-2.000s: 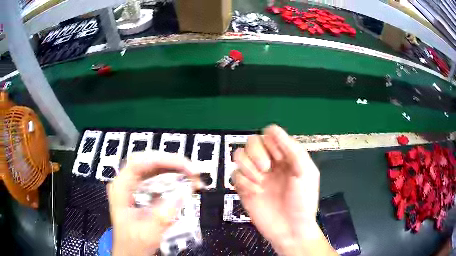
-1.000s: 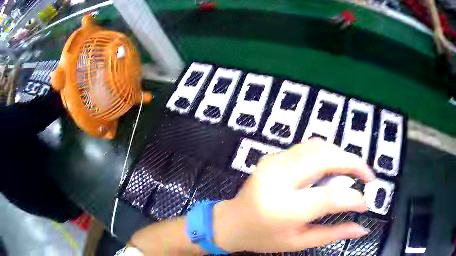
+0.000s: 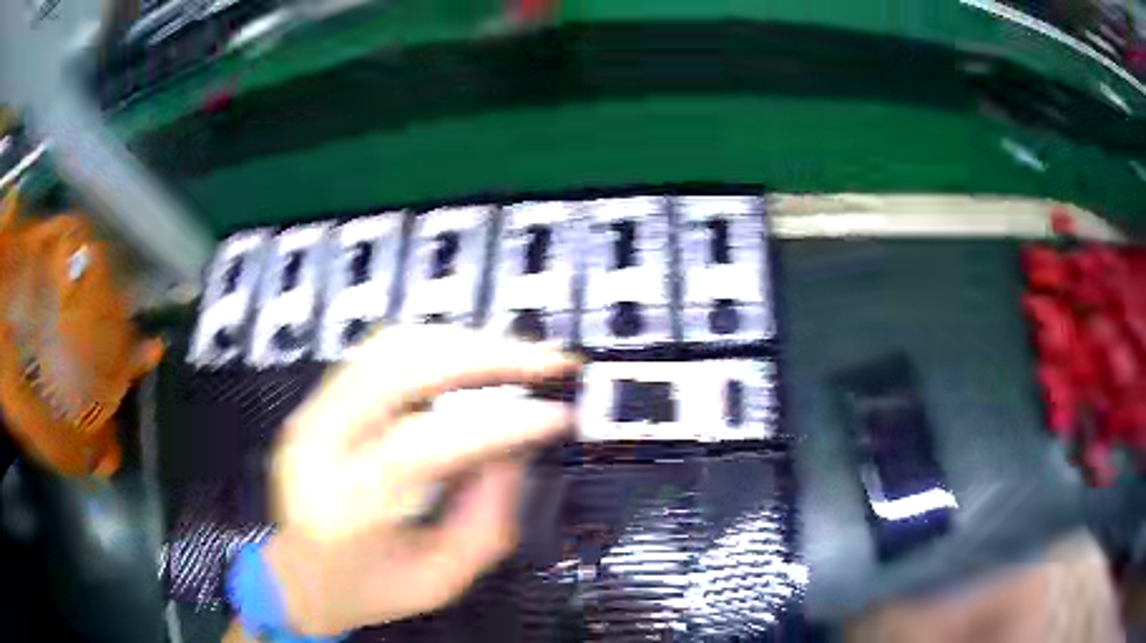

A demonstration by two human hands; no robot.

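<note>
Seven white phone housings stand side by side in the black tray [image 3: 628, 484], among them one at the right end [image 3: 724, 270]. Another white housing [image 3: 679, 399] lies crosswise below them. My left hand [image 3: 402, 484], with a blue wristband, is over the tray just left of this crosswise housing, fingers bent. Something white shows between its fingers, too blurred to tell whether it is held or lies beneath. Blurred skin of my right hand or forearm [image 3: 993, 609] shows at the lower right edge, cut off; its fingers cannot be made out.
A glossy dark phone [image 3: 899, 440] lies right of the tray. Red parts [image 3: 1093, 352] are heaped at the far right. An orange fan [image 3: 69, 339] stands at the left beside a grey post [image 3: 126, 176]. The green belt [image 3: 503, 145] runs beyond the tray.
The view has swung back right from the fan. My left hand no longer covers the right crosswise housing and is now left of it. Skin has come into view at lower right.
</note>
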